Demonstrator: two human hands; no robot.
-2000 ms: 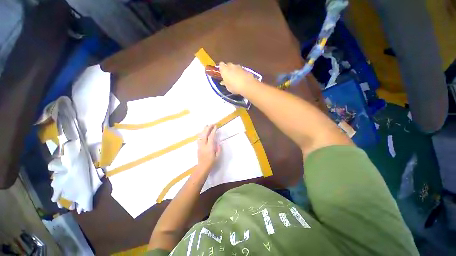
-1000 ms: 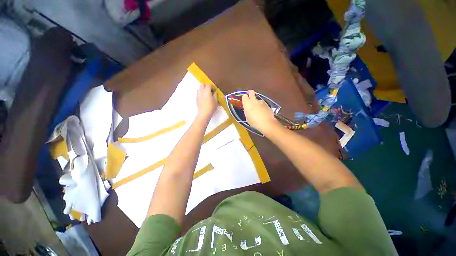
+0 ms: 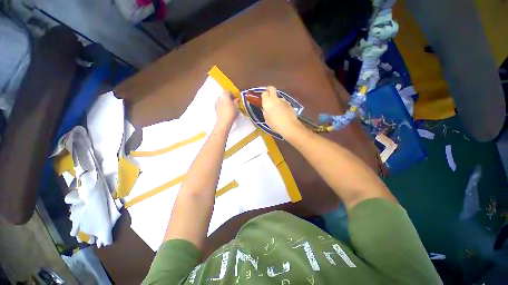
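A garment panel [image 3: 161, 167] lies white side up, with mustard seam strips across it and a mustard hem band [image 3: 284, 176] along its right end. My left hand [image 3: 226, 108] is at the upper part of the hem band, fingers pinched at its edge; the fingertips are small. My right hand [image 3: 277, 111] holds the orange-brown handle of the steam iron [image 3: 257, 113]. The iron's tip points right, and its left edge touches the hem band beside my left fingers. The soleplate's underside is hidden.
A brown pressing table [image 3: 250, 39] bears the panel. Crumpled white panels [image 3: 92, 195] lie at its left edge. A wrapped hose [image 3: 372, 61] hangs at the upper right and runs to the iron. A blue bin [image 3: 404, 142] with scraps stands right; a padded arm [image 3: 42, 128] is at left.
My left hand has moved from the panel's middle up to the hem band. The iron went right off the panel, then slightly back left against the band.
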